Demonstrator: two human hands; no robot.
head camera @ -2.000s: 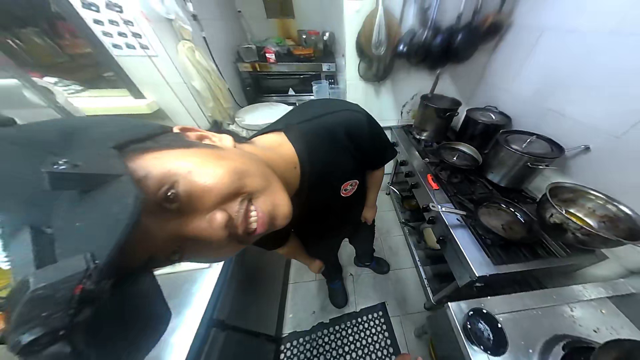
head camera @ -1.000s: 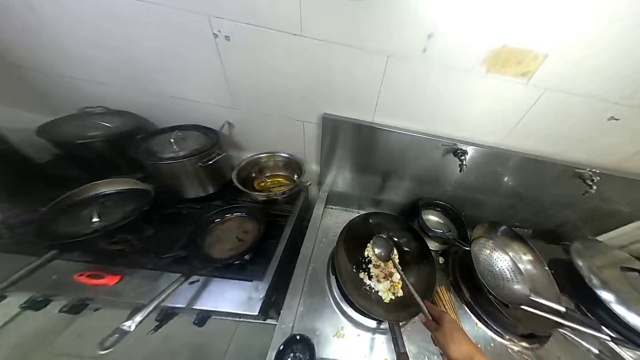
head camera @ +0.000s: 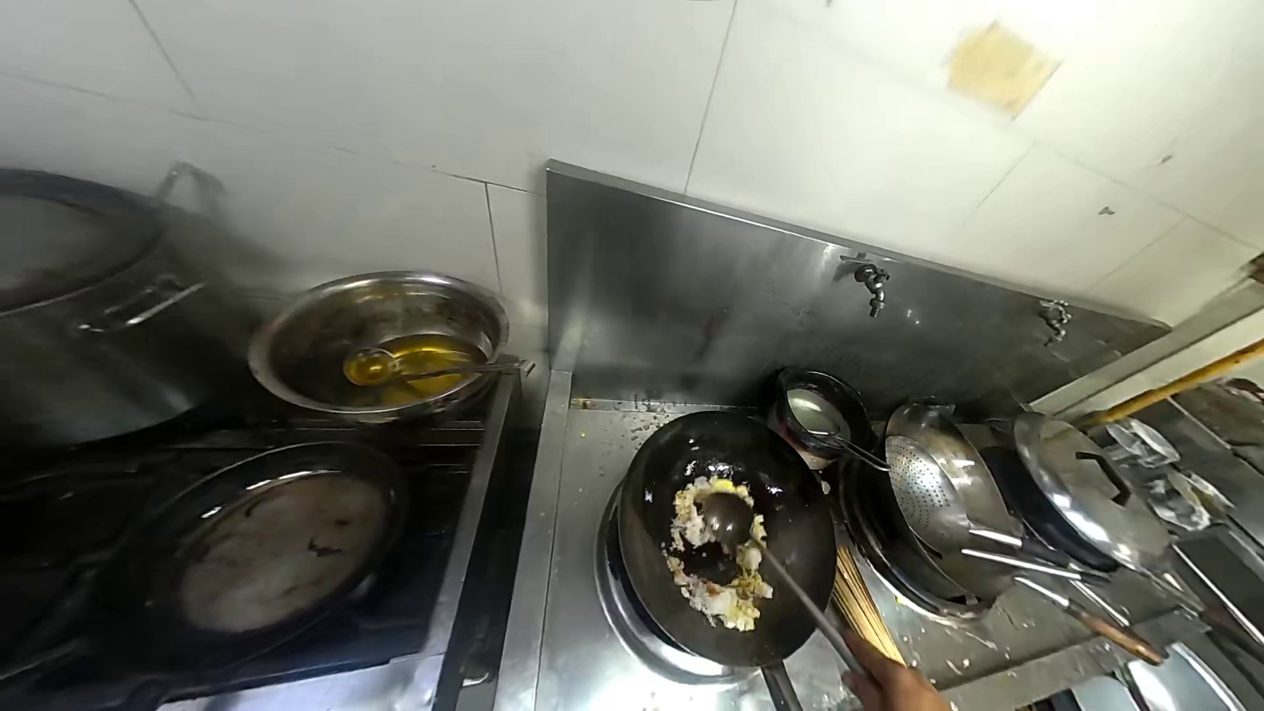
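A dark wok (head camera: 731,632) rests on the round burner ring of a steel range. Inside it lies chopped food (head camera: 726,597), pale and yellow, spread in a loose ring. My right hand (head camera: 889,681), at the bottom edge of the view, is closed on the handle of a metal ladle (head camera: 729,518), whose bowl sits among the food. The wok's own handle (head camera: 780,686) runs down out of view. Whether my left hand touches it cannot be told, since that hand is outside the view.
To the left are a steel bowl of yellow oil (head camera: 425,370) with a ladle, a frying pan (head camera: 286,553) and a large pot (head camera: 89,346). Right of the wok are a dark pot (head camera: 815,410), a perforated skimmer (head camera: 923,489), bamboo sticks (head camera: 864,607) and a lid (head camera: 1076,484). Taps (head camera: 869,281) project from the backsplash.
The view has swung from a person in a black shirt to the range, and then closer to the wok. The food, clumped a second ago, now forms a ring around the ladle.
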